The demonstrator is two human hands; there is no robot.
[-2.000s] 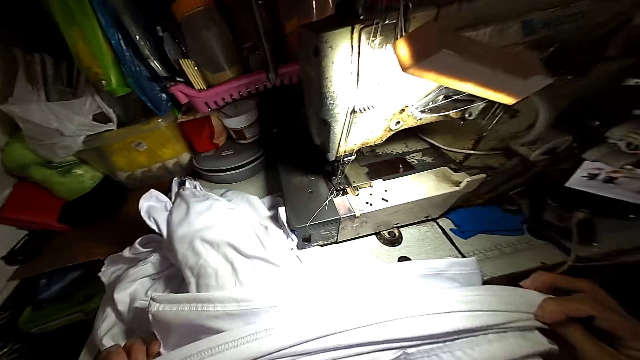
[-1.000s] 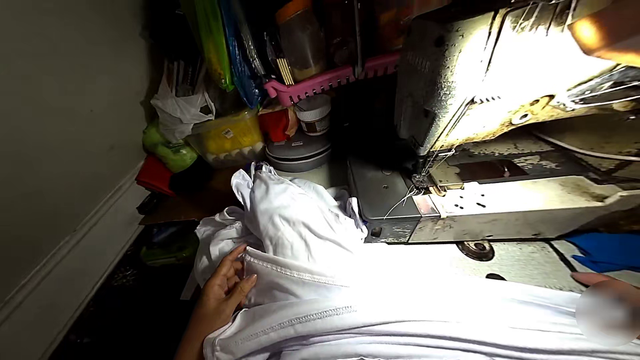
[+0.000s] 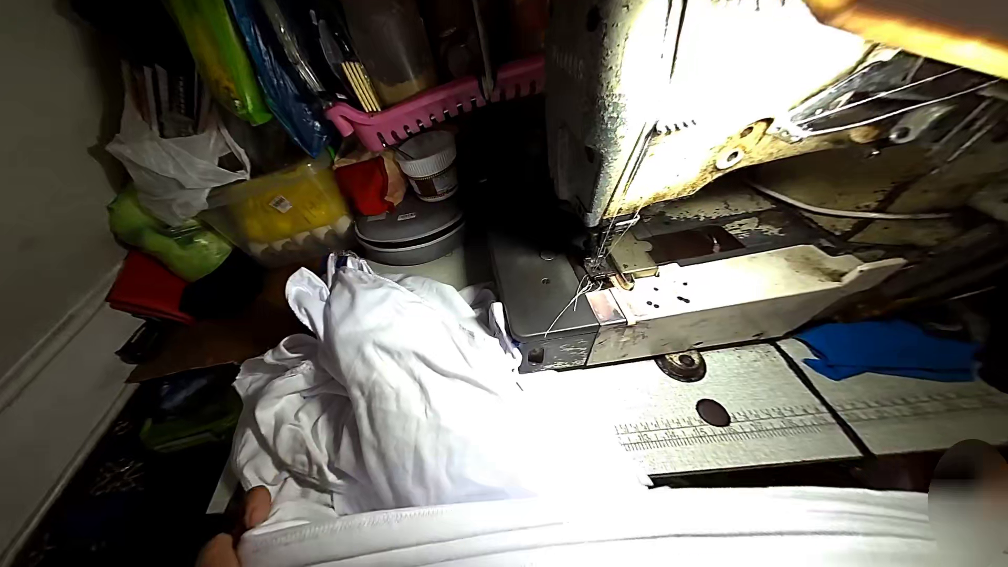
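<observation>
White fabric (image 3: 409, 378) lies bunched on the table in front of an industrial sewing machine (image 3: 630, 102), and a stitched band of it (image 3: 598, 524) stretches along the bottom of the view. My left hand (image 3: 240, 531) grips the band's left end between thumb and fingers, partly cut off by the lower edge. At the band's right end, a blurred patch covers the place where my right hand (image 3: 980, 504) shows only in part; its fingers cannot be made out. Loose thread ends (image 3: 568, 305) hang beside the needle area (image 3: 602, 260), which has no fabric under it.
Behind the fabric stand a grey round tin (image 3: 409, 232), a white tub (image 3: 429, 165), a plastic box with yellow contents (image 3: 291, 205) and a pink basket (image 3: 425, 114). Blue cloth (image 3: 890, 350) lies right of the machine bed. A ruler scale (image 3: 724, 431) marks the table. A wall stands at left.
The band of white fabric now lies lower in view, showing the ruler scale on the table. My left hand is lower than one second ago, still at the band's left end. The view has shifted.
</observation>
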